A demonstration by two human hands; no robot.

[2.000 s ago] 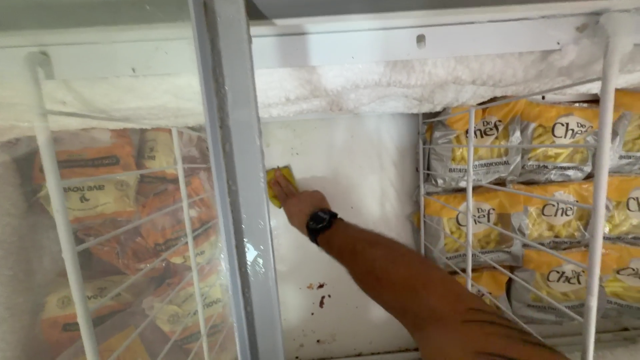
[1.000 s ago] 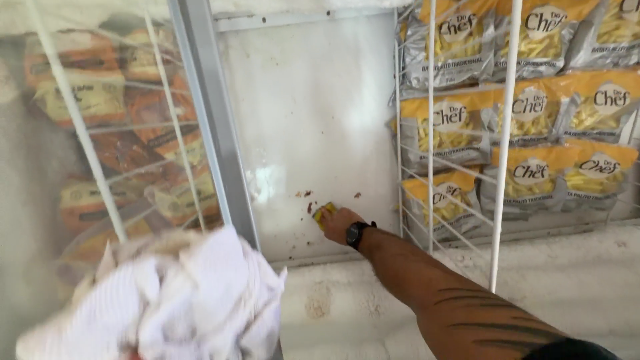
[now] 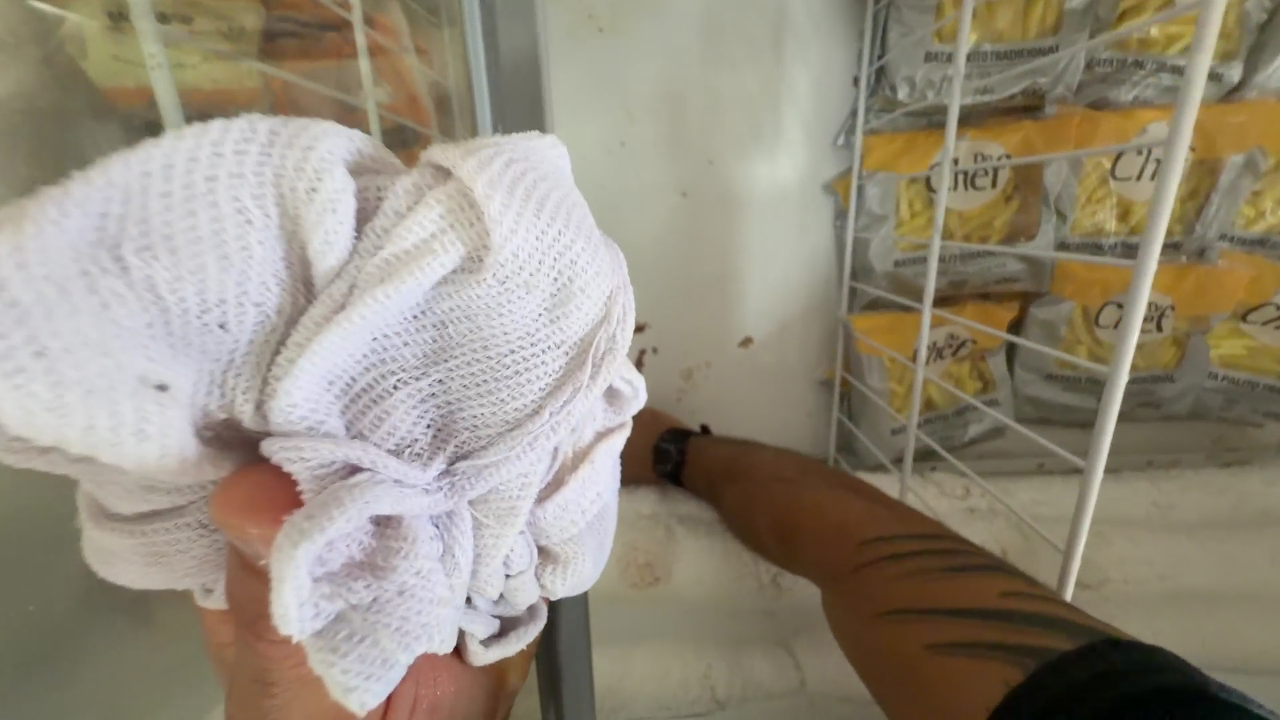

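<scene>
My left hand (image 3: 400, 660) grips a bunched white woven cloth (image 3: 430, 330), held up close to the camera at the left. Behind the cloth's right edge, my right hand (image 3: 640, 450) reaches low against the white inner wall (image 3: 720, 200) of a freezer. Only its wrist side shows, with a dark watch (image 3: 674, 455); the fingers and anything in them are hidden. Brown stains (image 3: 745, 342) mark the wall just above this hand.
White wire dividers (image 3: 935, 250) stand at the right, with bags of frozen potato sticks (image 3: 975, 200) behind them. A grey door frame (image 3: 515, 70) runs down beside the cloth, and orange bags (image 3: 340, 70) sit behind glass at the left. Frost covers the freezer floor (image 3: 720, 600).
The white cloth in my left hand has risen into the middle of the view. My right hand has moved down the wall since the oldest frame and is now partly hidden.
</scene>
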